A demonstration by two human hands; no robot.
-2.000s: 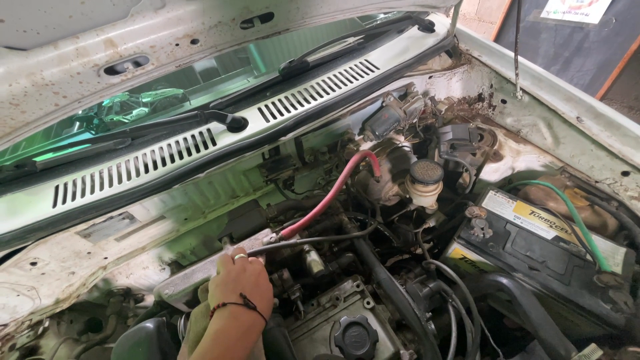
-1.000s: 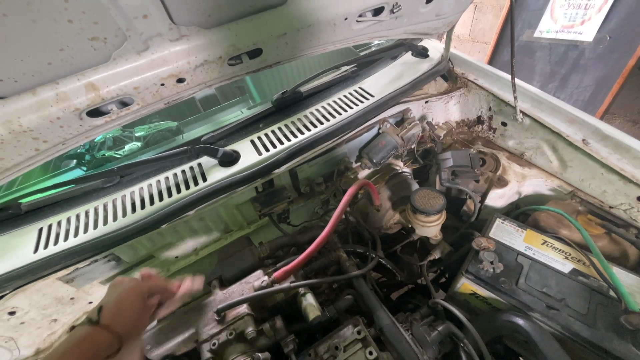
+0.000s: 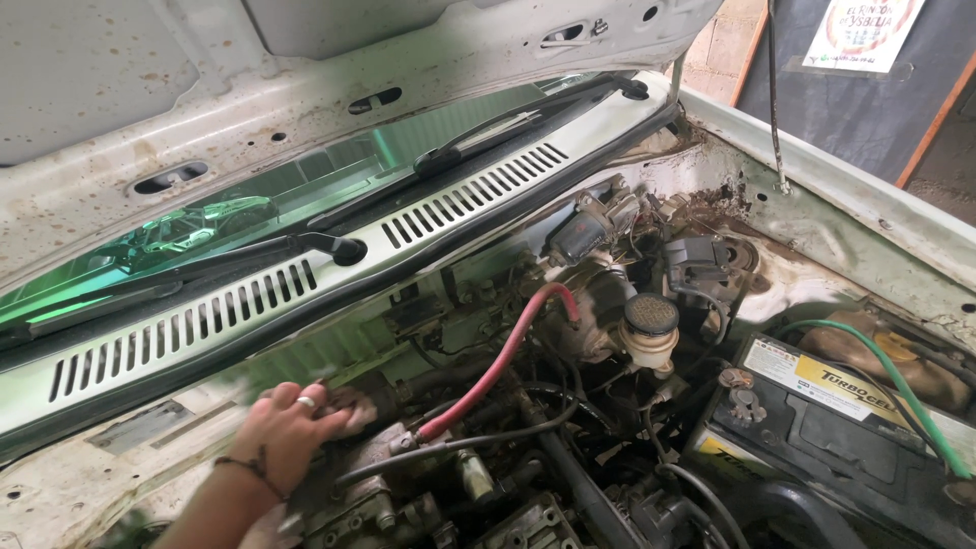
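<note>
My left hand (image 3: 286,438), with a ring and a dark cord bracelet, reaches from the bottom left over the back of the engine bay. Its fingers are bent around what looks like a dirty cloth (image 3: 357,406), partly hidden and blurred, beside the firewall. Just right of the hand, a red hose (image 3: 507,358) rises from a metal engine part and curves toward the brake booster (image 3: 595,309). A black hose (image 3: 473,442) crosses below it. A capped fluid reservoir (image 3: 650,333) stands farther right. My right hand is not in view.
A raised white hood (image 3: 252,107) overhangs the windshield and the slotted cowl panel (image 3: 267,293). A thin hood prop rod (image 3: 775,99) stands at the right. The car battery (image 3: 816,427), with a green cable (image 3: 884,351) above it, sits at the lower right.
My left hand has moved from the metal engine part beside the red hose, out to the left, then back right to the firewall side. More of the metal part shows than two seconds ago.
</note>
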